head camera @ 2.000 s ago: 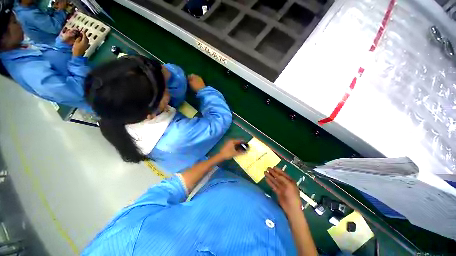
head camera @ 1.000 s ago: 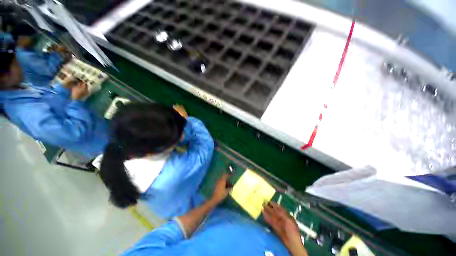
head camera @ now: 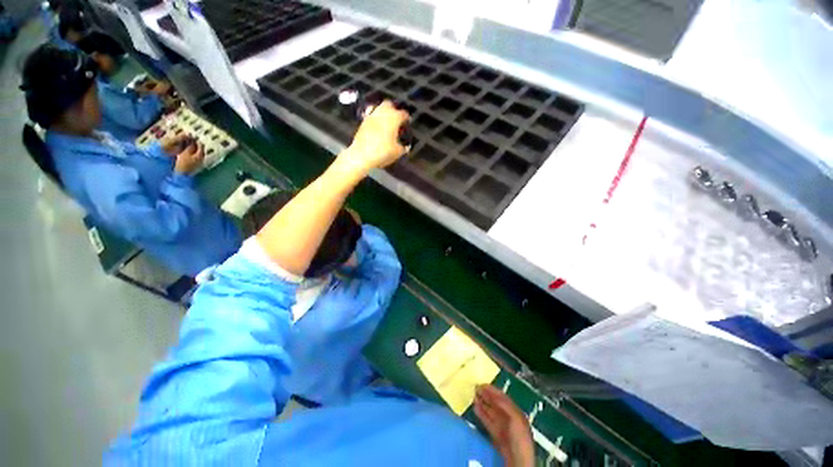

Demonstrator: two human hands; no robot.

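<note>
My left hand (head camera: 382, 137) reaches over the black foam tray (head camera: 484, 196) on the white shelf. Its fingers are bent among small dark units; whether it grips one is hidden. A shiny white-faced round unit (head camera: 348, 97) sits in the tray left of the hand. A yellow paper pad (head camera: 457, 368) lies on the green bench. My right hand (head camera: 505, 425) rests at the pad's lower right edge, fingers extended, holding nothing visible. A small round white-faced piece with a dark rim (head camera: 412, 347) lies left of the pad, with a smaller dark piece (head camera: 425, 321) above it.
A person in a blue smock (head camera: 338, 319) sits close on the left, partly behind my arm. Another person (head camera: 137, 191) works at a pale tray (head camera: 217, 141). Hanging papers (head camera: 694, 374) jut out at right. A white branched strip (head camera: 550, 444) lies right of my right hand.
My left hand has moved from beside the pad up to the foam tray. The white-faced piece now shows on the bench where that hand was. My right hand stays by the pad.
</note>
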